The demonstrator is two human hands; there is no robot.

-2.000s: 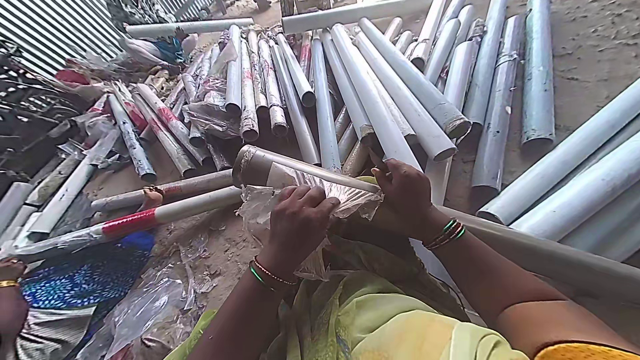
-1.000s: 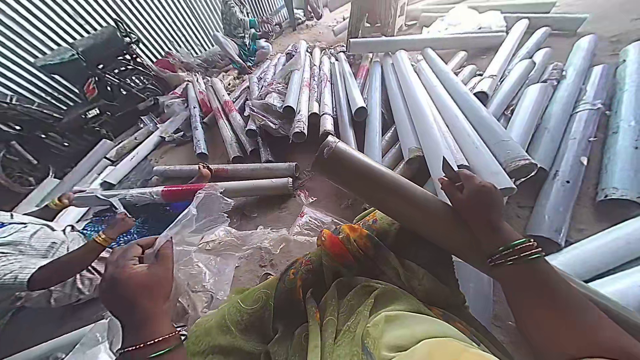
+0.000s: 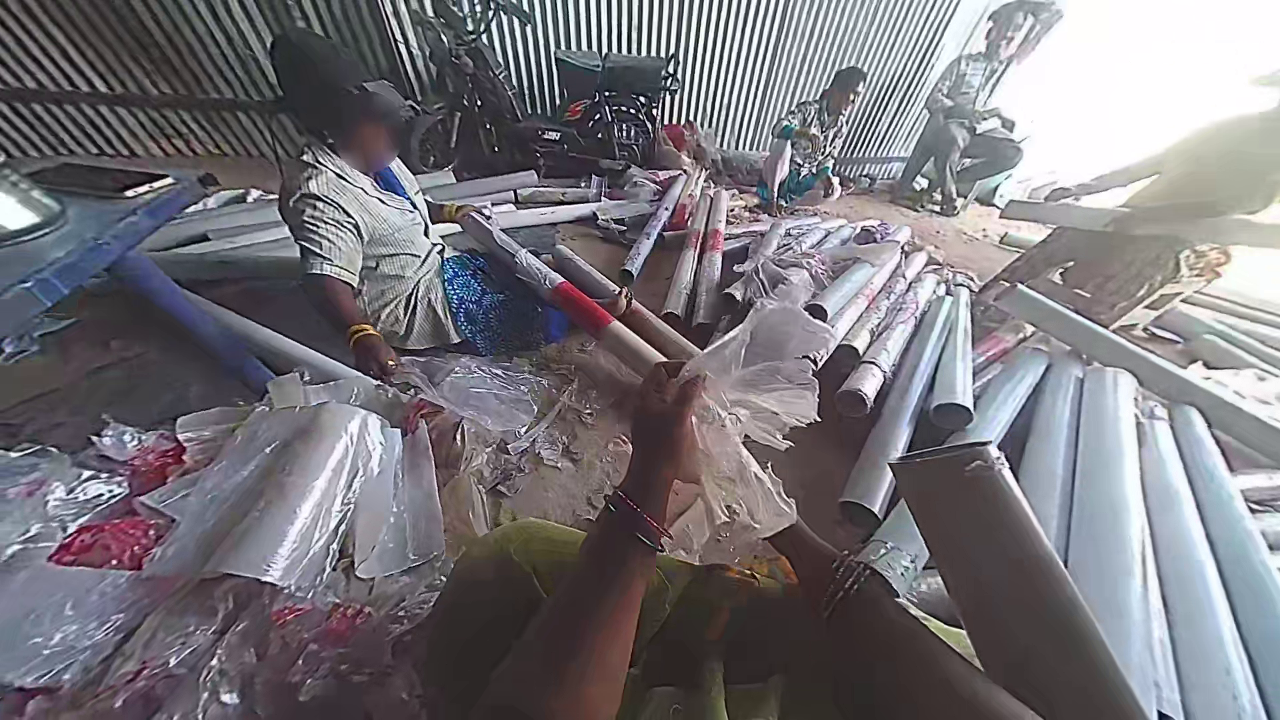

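Crumpled clear plastic film [image 3: 745,440] hangs from my left hand [image 3: 665,420], whose fingers are closed on its upper edge. My right hand [image 3: 775,520] is mostly hidden behind that film; only the wrist and forearm show plainly, so its fingers cannot be made out. To the right of my right forearm lies a brown-grey pipe [image 3: 1010,570], its end pointing away from me. Beyond my left hand is a pale pipe with a red band [image 3: 590,310], held near its far end by a seated co-worker [image 3: 375,240].
A heap of clear and red plastic scraps [image 3: 290,500] spreads on the left. Many grey pipes [image 3: 1110,500] lie at the right, more in the middle. A blue metal frame [image 3: 120,250] stands at the left edge. Motorbikes [image 3: 610,110] and other people are farther back.
My hands have come off the brown-grey pipe and are now close together at the film. A second ago my left hand held film out to the left. The view has swung left.
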